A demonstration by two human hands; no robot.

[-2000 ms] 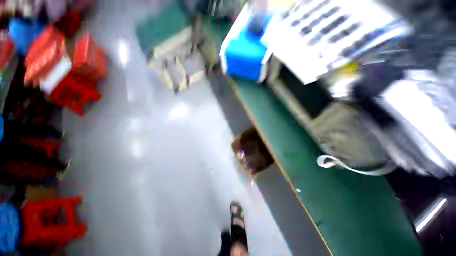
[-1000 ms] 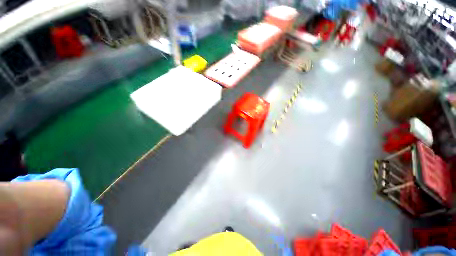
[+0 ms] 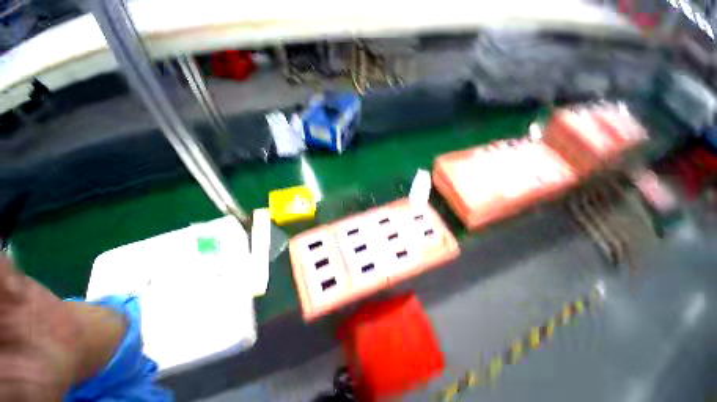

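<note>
The blurred bare skin of my left hand or wrist (image 3: pixel 35 338) is at the lower left with a blue sleeve, cut off by the edge. Its fingers cannot be made out. My right hand is not in view. The large white foam box or lid (image 3: pixel 196 314) lies on the green bench, with a small green piece (image 3: pixel 208 245) on it. A long white strip (image 3: pixel 260 255) lies at its right edge. To the right, the salmon foam tray (image 3: pixel 340 290) holds rows of white units with dark middles. A yellow parts bin (image 3: pixel 292 206) stands behind, between box and tray.
A blue bench device (image 3: pixel 332 122) stands farther back beside white papers. More salmon trays (image 3: pixel 503 188) are stacked at the right. A red stool (image 3: pixel 397 345) is below the bench's front edge. A metal post (image 3: pixel 169 126) rises behind the box. Yellow-black tape (image 3: pixel 534 338) marks the floor.
The view has swung from the aisle toward the bench. The white box, tray and red stool appear nearer. The blue-sleeved arm remains at the lower left.
</note>
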